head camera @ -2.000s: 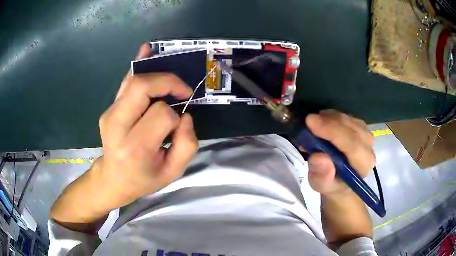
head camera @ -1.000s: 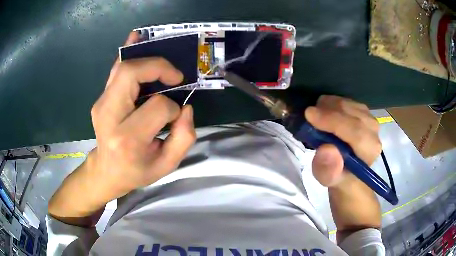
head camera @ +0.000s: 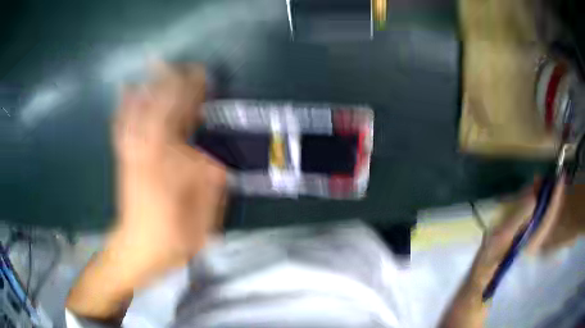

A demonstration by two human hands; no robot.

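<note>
The picture is blurred. The phone front housing [head camera: 318,120], white with a red end at the right, lies in front of me. The LCD module [head camera: 247,152] sits in its left half, with the orange flex cable [head camera: 277,152] at its right edge. My left hand [head camera: 168,160] grips the housing's left end; its fingers are smeared and no solder wire can be made out. My right hand [head camera: 529,221] is at the far right, shut on the soldering iron [head camera: 523,237], whose metal barrel points up by the clear container.
A brown cardboard sheet [head camera: 497,83] lies at the right, with a clear round container with a red rim [head camera: 553,95] on it. A black rectangle with white edges [head camera: 331,16] and an orange tail is cut off at the top. The dark green mat [head camera: 410,83] surrounds the housing.
My right hand has carried the iron away from the housing to the far right. The housing appears lower in the picture. A black rectangle has come into view at the top.
</note>
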